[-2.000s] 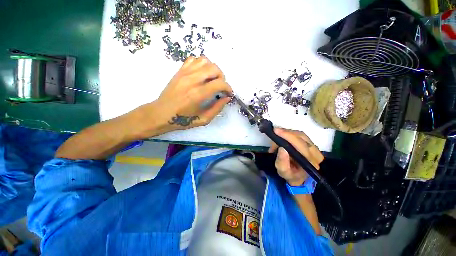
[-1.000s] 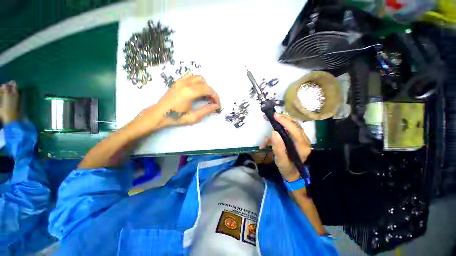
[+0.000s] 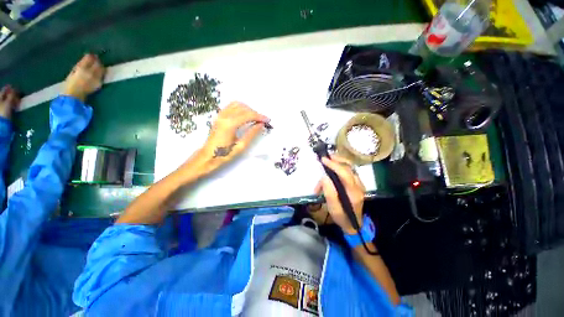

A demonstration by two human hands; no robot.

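Observation:
My left hand [image 3: 235,129], with a tattooed wrist, is over the white sheet [image 3: 216,179], thumb and fingertips pinched on a small dark component [image 3: 267,126]. My right hand [image 3: 344,193] holds the black soldering iron [image 3: 334,177] like a pen. Its silver tip points up and away, apart from the component. A small cluster of silver and dark components [image 3: 287,161] lies between my hands. More small parts lie near the iron's tip, partly behind it. A large heap of small terminals [image 3: 191,103] lies at the far left of the sheet.
A tan bowl [image 3: 386,133] with silvery contents stands right of the sheet, the fan [image 3: 365,93] behind it. Further right are a yellowish sponge tray [image 3: 465,160] and black trays [image 3: 476,247]. A bottle [image 3: 450,30] stands far right. A solder spool [image 3: 102,165] and another person's blue sleeves [image 3: 46,145] are left.
The view has shifted, showing more of the far bench and the other person's arms. The iron's tip has come away from my left fingertips, which earlier met it.

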